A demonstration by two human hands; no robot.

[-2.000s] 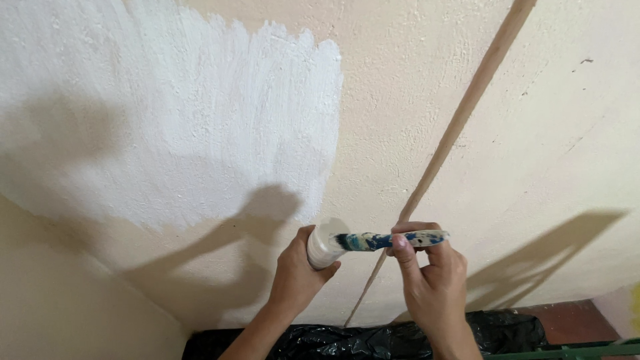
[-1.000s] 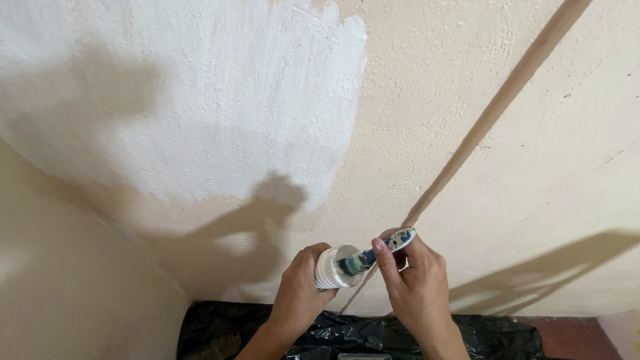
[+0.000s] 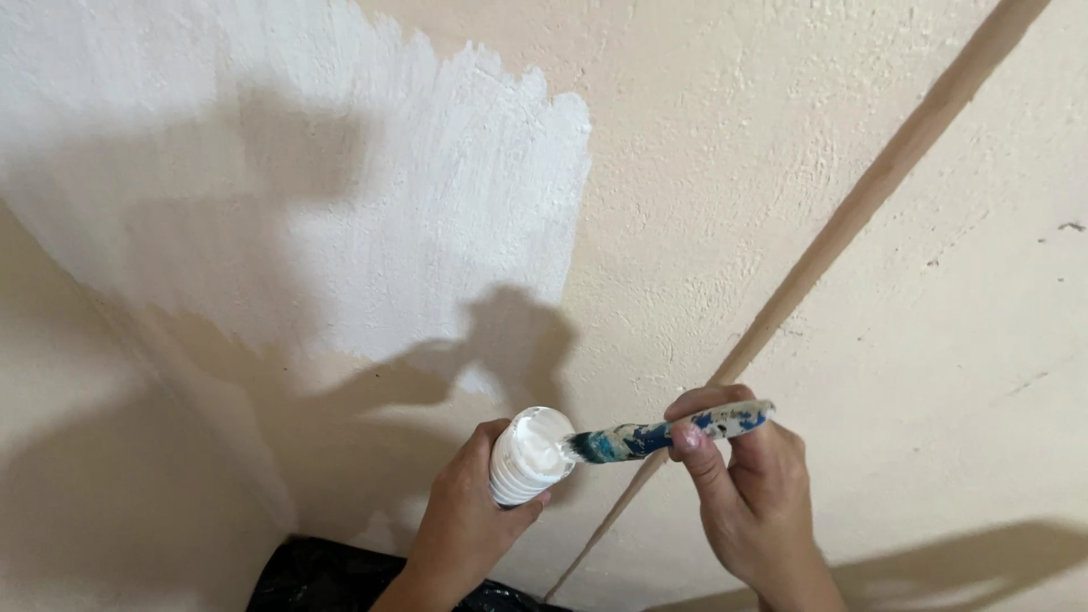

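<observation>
My left hand (image 3: 472, 497) is closed around a ribbed white plastic cup (image 3: 520, 476), tilted so that the white paint (image 3: 541, 446) inside shows. In my right hand (image 3: 752, 484) is a paintbrush (image 3: 642, 440), gripped by its handle, which is smeared with blue and cream paint. The dark bristles, with some white on their tip, touch the cup's rim on its right side. Behind both hands stands a cream wall (image 3: 680, 212) with a patch of fresh white paint (image 3: 442, 187) at upper left.
A brown strip or pole (image 3: 850, 212) runs diagonally along the wall, passing behind my right hand. Black plastic sheeting (image 3: 327, 574) lies at the wall's foot. At left the wall meets another wall surface (image 3: 76, 442). Shadows fall across the paint.
The brush's bristles were inside the cup a second ago and are now at its right rim, with the brush lying flatter. My right hand has moved away from the cup to the right.
</observation>
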